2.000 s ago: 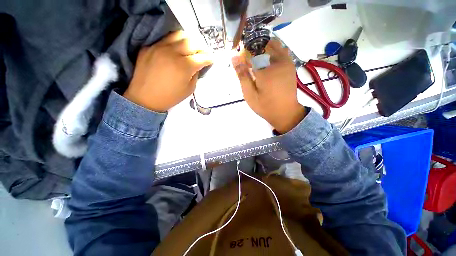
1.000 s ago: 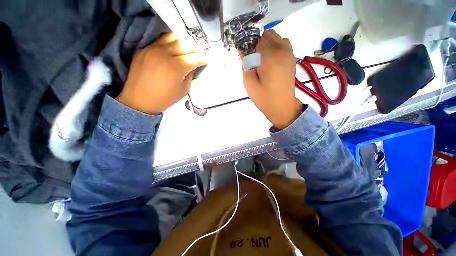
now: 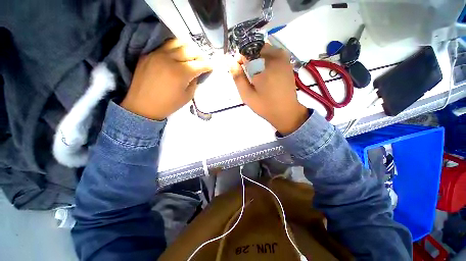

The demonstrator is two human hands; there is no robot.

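The grey garment (image 3: pixel 30 102) lies in large folds at the left, reaching under my left hand (image 3: pixel 163 81). My left hand is curled with fingertips by the needle area; glare hides what they pinch. My right hand (image 3: pixel 268 84) has its fingertips close to the presser foot (image 3: pixel 222 53), with a pale band around one finger; whether it holds anything is washed out by the bright lamp. The sewing machine head (image 3: pixel 209 18) stands above both hands. A fuzzy white strip (image 3: pixel 84 120) lies on the grey cloth beside my left forearm.
Scissors with red handles (image 3: pixel 327 86) lie right of my right hand. Keys (image 3: pixel 351 51) and a black phone (image 3: pixel 409 81) lie further right. A blue crate (image 3: pixel 416 178) stands below the table edge (image 3: pixel 225 159) at the right, beside a red object (image 3: pixel 452 183).
My right hand's fingers have shifted around the presser foot and are now lower and nearer the left hand than one second ago. My left hand has barely moved. The view has shifted slightly.
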